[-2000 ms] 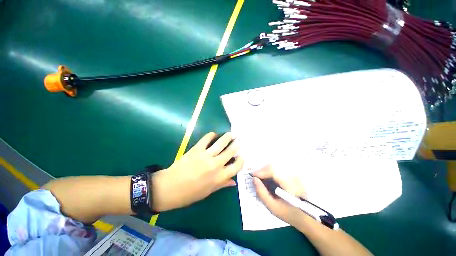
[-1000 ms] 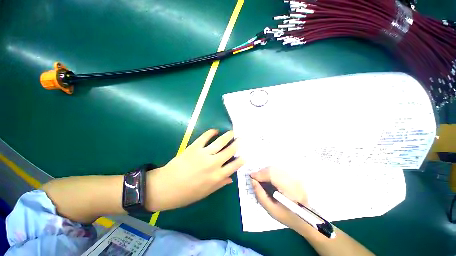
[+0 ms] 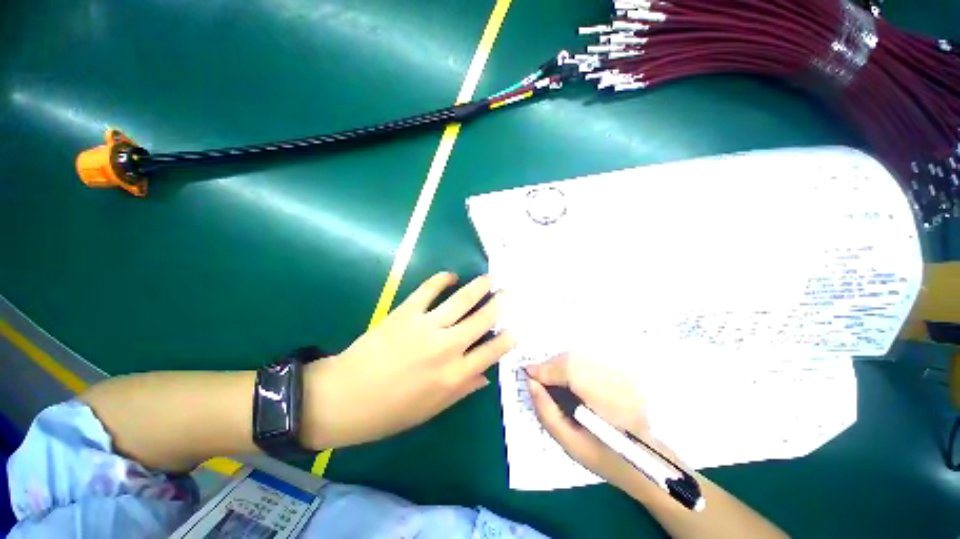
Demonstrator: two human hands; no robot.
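Note:
The white record sheets (image 3: pixel 684 274) lie on the green mat, the upper sheet curled over at the right; print is partly washed out by glare. My right hand (image 3: pixel 590 400) holds a white pen (image 3: pixel 626 440) with a black grip and end, its tip at the left part of the lower sheet. My left hand (image 3: pixel 421 358) lies flat, its fingers slightly apart and fingertips on the left edge of the sheets; it grips nothing.
A black cable assembly (image 3: pixel 305 144) with an orange flanged connector (image 3: pixel 97 166) lies behind my left hand. Its wire end meets the white tips of a banded maroon wire bundle (image 3: pixel 758 42). A yellow tool part (image 3: pixel 937 290) shows at the right edge. A yellow tape line (image 3: pixel 432 190) crosses the mat.
The cable assembly shows slightly further left, and the sheets' curled right side slightly further right. Both hands stay in nearly the same place, the pen still at the lower sheet.

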